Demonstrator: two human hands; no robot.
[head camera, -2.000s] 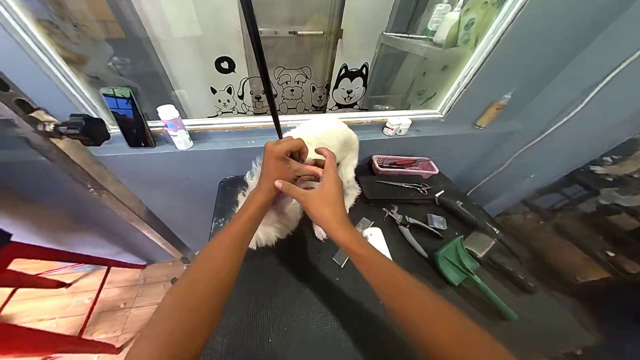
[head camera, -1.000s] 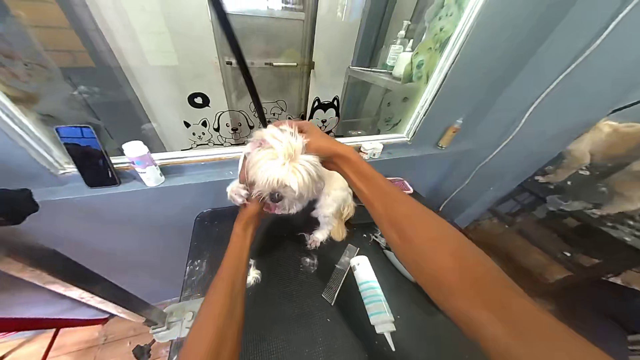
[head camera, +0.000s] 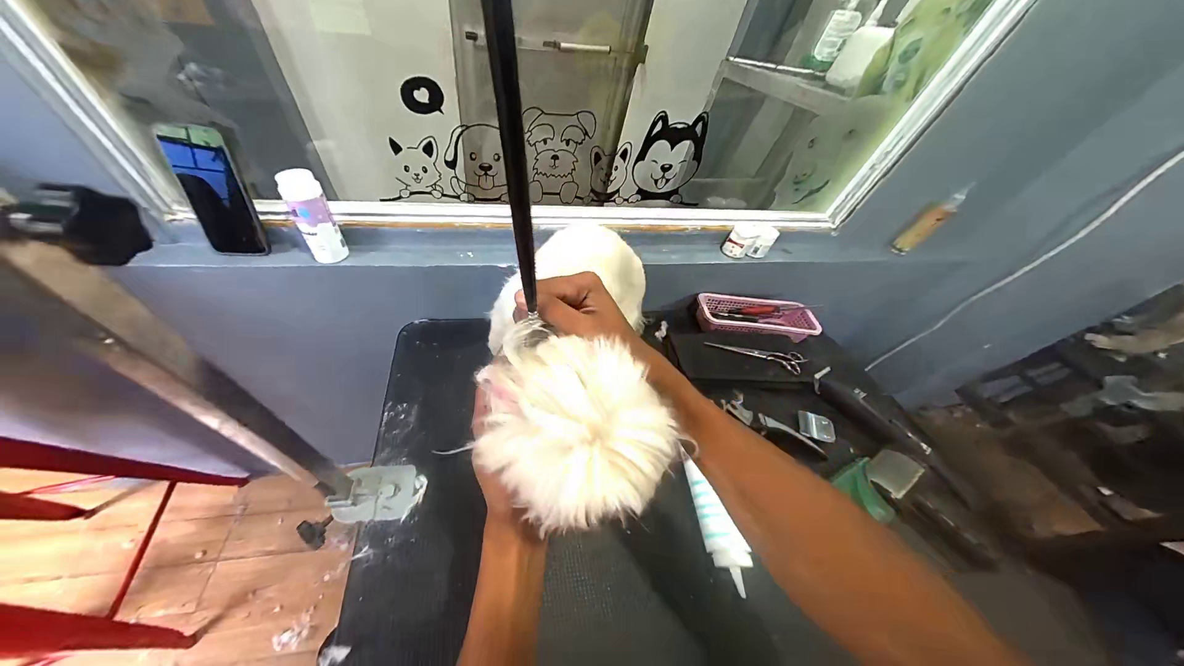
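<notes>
A fluffy white dog (head camera: 583, 430) is on the black grooming table (head camera: 435, 370), its round head towards me and its back (head camera: 592, 259) by the wall. My left hand (head camera: 490, 453) cups the left side of its head, the fingers mostly hidden by fur. Behind the head, my right hand (head camera: 573, 305) is closed at the lower end of a black grooming strap (head camera: 511, 139); whether it grips the strap or the fur there I cannot tell. Under my right forearm lies a white squeeze bottle (head camera: 717, 518) with a pointed nozzle.
Scissors (head camera: 763, 354), a pink basket (head camera: 758, 314), a clipper (head camera: 860, 407) and a green brush (head camera: 865, 486) lie at the right. A phone (head camera: 213, 190), a white and purple bottle (head camera: 312, 215) and small jars (head camera: 749, 241) stand on the ledge. A metal post (head camera: 166, 351) is clamped at the left.
The dog's face showed towards me a second ago; now the fluffy top of its head does. My right hand has moved behind the head, to the strap's lower end. The view has shifted.
</notes>
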